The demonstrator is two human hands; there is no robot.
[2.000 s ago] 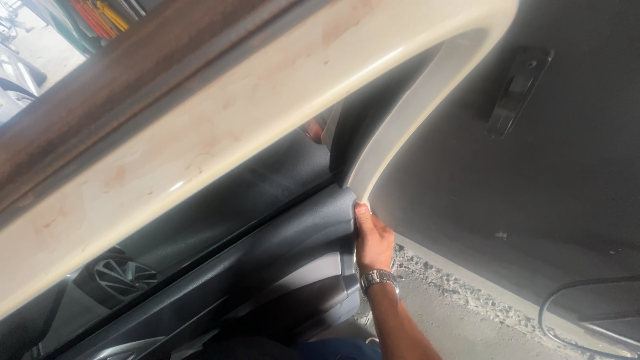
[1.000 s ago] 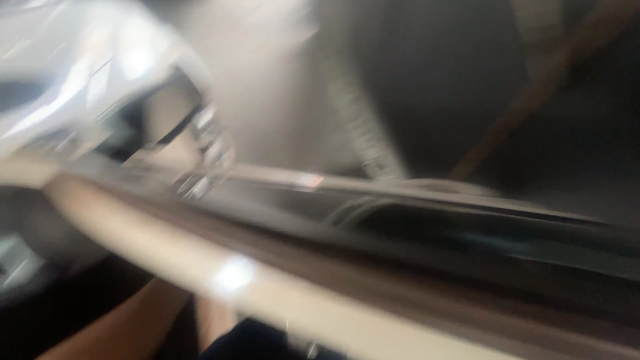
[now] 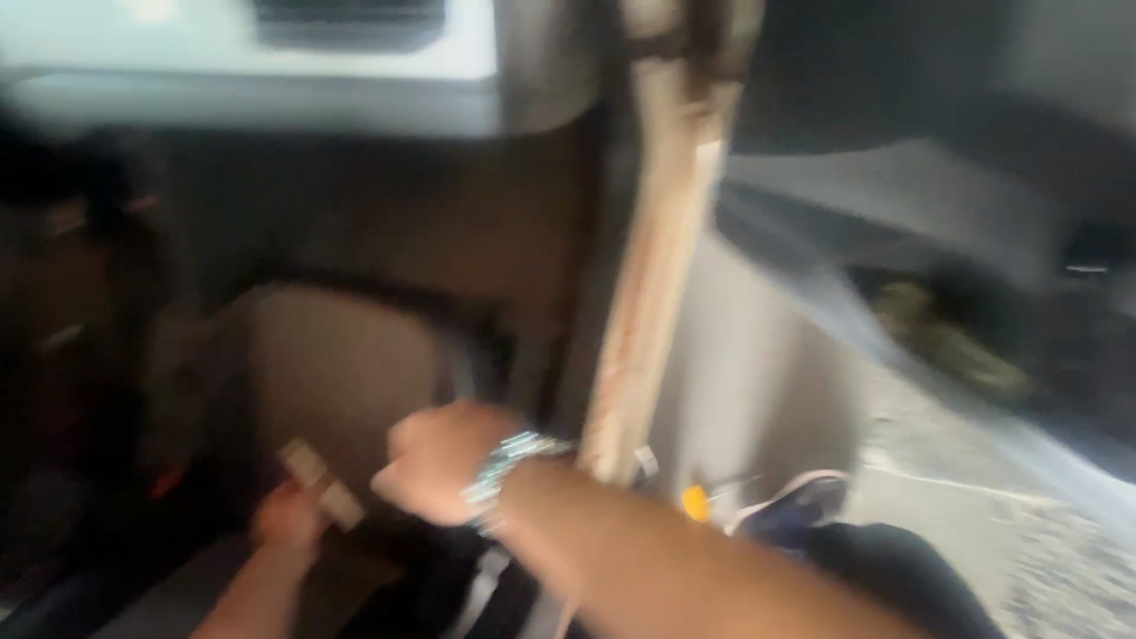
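Observation:
The view is strongly blurred. At the lower left, my left hand (image 3: 288,516) is closed on a small, flat tan block (image 3: 321,484), whose material I cannot tell. My right hand (image 3: 445,461), with a metal-banded watch (image 3: 508,470) on its wrist, reaches in from the right inside a vehicle's door opening. Its fingers are curled, and blur hides whether anything is in them. Just right of this wrist rises the cream door-frame sill (image 3: 641,311), with brownish marks along it.
A yellow object (image 3: 696,503) lies low beside the sill. Near it are a dark shoe (image 3: 812,501) and a dark-clothed leg (image 3: 896,568). Rough concrete floor (image 3: 958,497) shows at the right. A pale panel with a dark inset (image 3: 346,71) spans the upper left.
The view has swung from the vehicle's outer door and window frame to its interior. The watch-wearing hand has left the panel edge it touched two seconds ago. Both hands now show low inside.

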